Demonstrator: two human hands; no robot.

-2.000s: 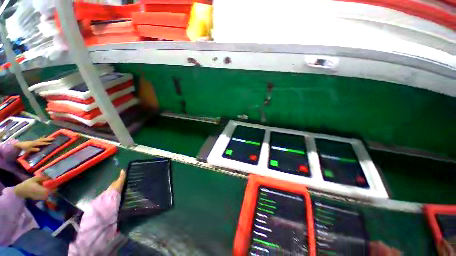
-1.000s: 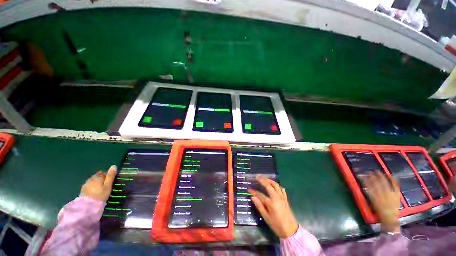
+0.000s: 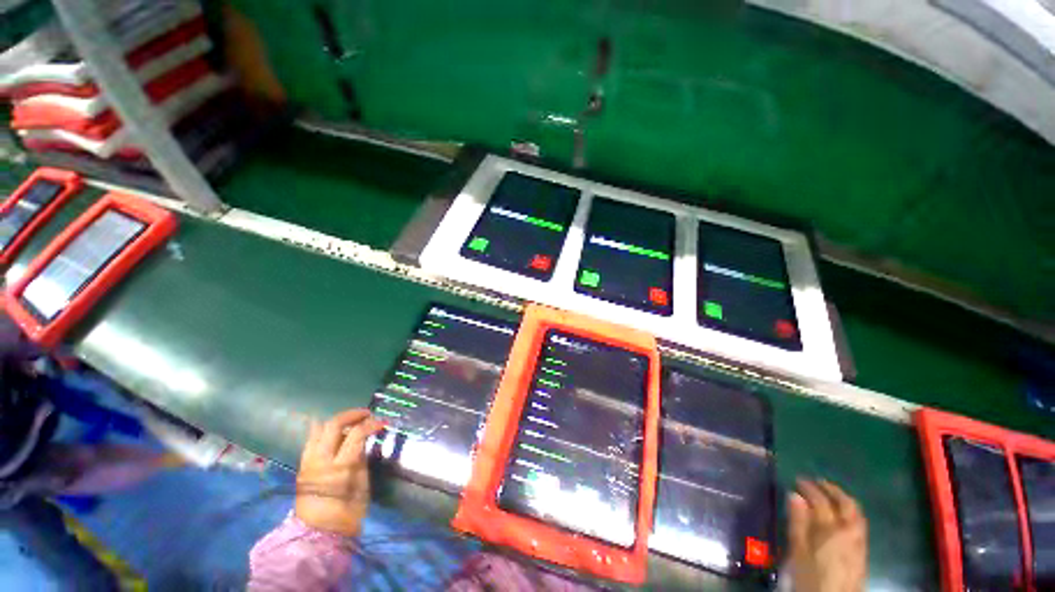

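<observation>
A red narrow foam tray (image 3: 487,483) lies on the green belt around one tablet (image 3: 578,434) that shows green and white text lines. A loose tablet (image 3: 445,387) with text lines lies against its left side. Another loose tablet (image 3: 715,474), mostly dark with a red square at its lower right, lies on its right side. My left hand (image 3: 336,468) has its fingertips at the lower left edge of the left tablet. My right hand (image 3: 826,534) is beside the right tablet's lower right edge; whether it touches is unclear.
A white three-slot foam tray (image 3: 824,335) behind holds tablets with green and red squares. A red tray (image 3: 939,509) with tablets is at the right. Red trays (image 3: 148,213) lie at the left, near stacked trays (image 3: 69,110) and a slanted post (image 3: 133,98). A blurred person's arm (image 3: 104,468) shows lower left.
The view has turned left. My right hand has moved from over the right tablet's screen to its outer side. That screen has changed from text lines to mostly dark with a red square.
</observation>
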